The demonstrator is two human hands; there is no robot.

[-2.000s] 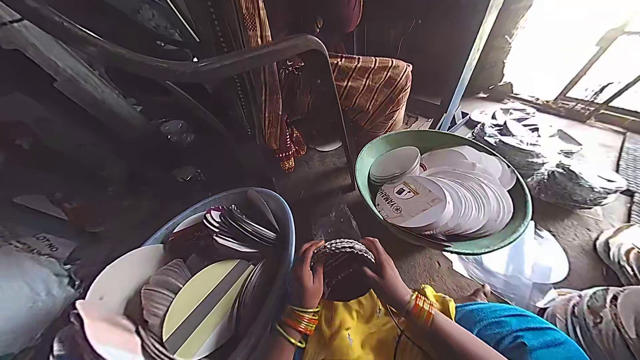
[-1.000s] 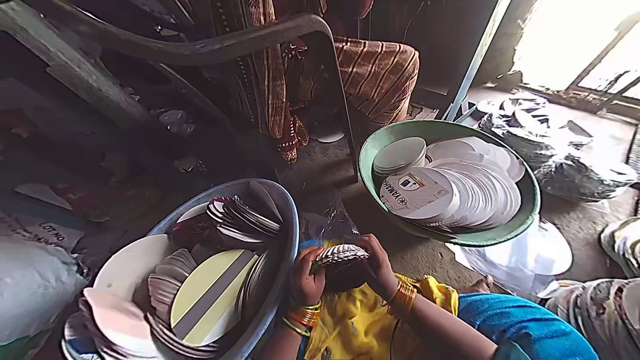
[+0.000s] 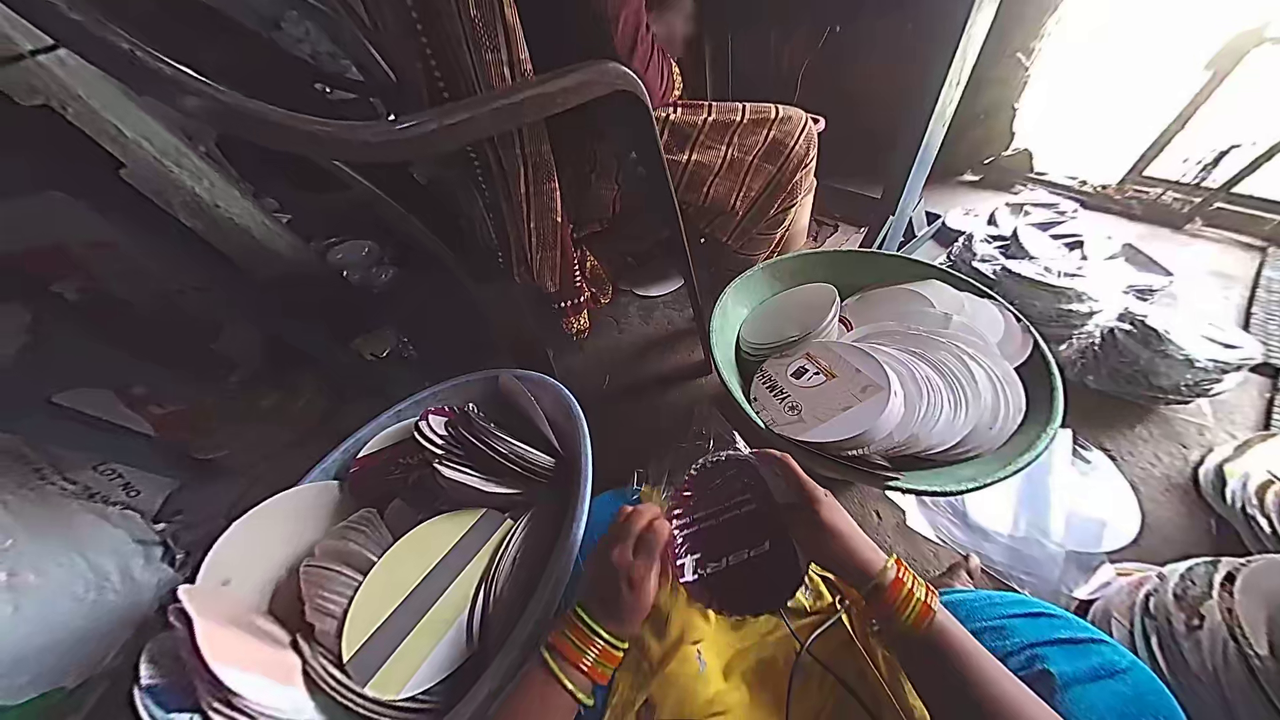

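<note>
A stack of dark printed card discs [image 3: 738, 535] is over my lap, its printed face turned up. My right hand [image 3: 815, 510] grips the stack's right side. My left hand [image 3: 630, 565] is at its left edge with fingers curled; whether it grips the discs is hard to tell. To the left stands a blue basin [image 3: 583, 450] of mixed discs, among them a yellow disc with a grey stripe [image 3: 425, 600]. Ahead on the right, a green basin [image 3: 1045, 400] holds white discs [image 3: 940, 385] and one with printing [image 3: 825, 390].
A person in a striped garment [image 3: 740, 165] sits ahead, behind a curved chair frame [image 3: 500, 105]. Plastic-wrapped bundles [image 3: 1130, 330] lie at right, with more stacked discs [image 3: 1190, 610] at lower right. A white plastic sack [image 3: 75, 580] is at far left.
The stack between my hands has turned from its edge side to its printed face. My left hand's fingers have curled in at the left side.
</note>
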